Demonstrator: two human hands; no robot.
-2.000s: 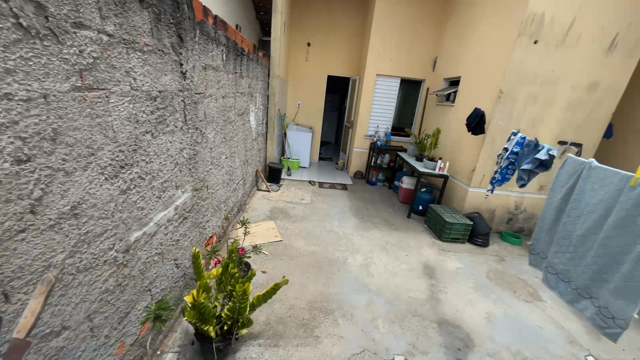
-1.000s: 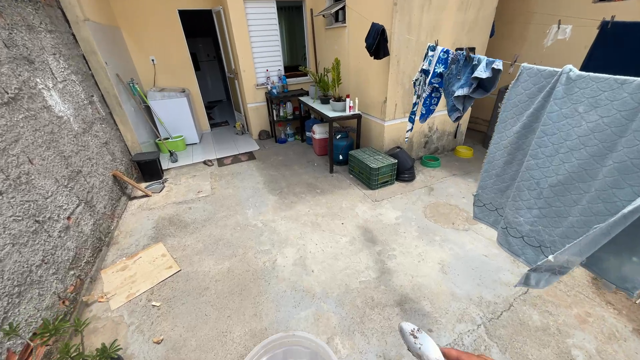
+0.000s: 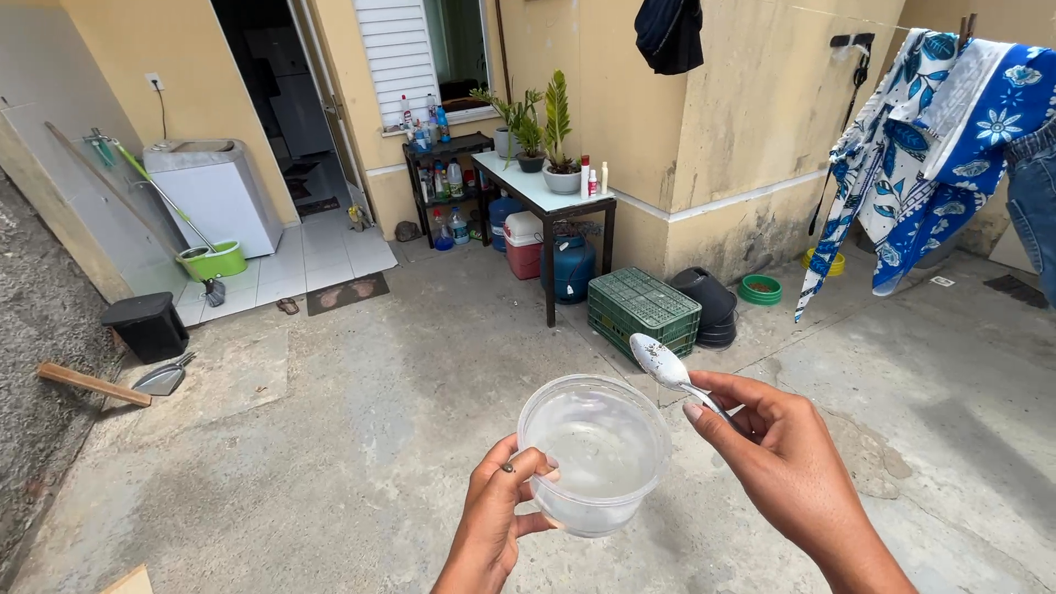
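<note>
My left hand (image 3: 499, 503) grips the left side of a round, clear plastic tub (image 3: 598, 503), thumb over its rim and fingers under it. The tub is tilted toward me and looks empty apart from a little moisture or haze. A metal spoon (image 3: 660, 361) is held by its handle between the thumb and fingers of my right hand (image 3: 775, 450). Its bowl points up and to the left, just above the tub's right rim and apart from it. Small dark specks lie on the spoon's bowl.
Ahead stand a glass-topped table (image 3: 536, 190) with potted plants, a green plastic crate (image 3: 643, 309), black buckets (image 3: 708, 309) and a green bowl (image 3: 760, 290). Clothes (image 3: 949, 148) hang at the right. At the left are a washing machine (image 3: 210, 198), a black bin (image 3: 147, 328), a dustpan (image 3: 161, 379) and a wooden plank (image 3: 95, 384).
Both hands, the tub and the spoon have risen into full view; a second ago only parts of the tub, spoon and right fingers showed at the bottom edge. The view has moved toward the table.
</note>
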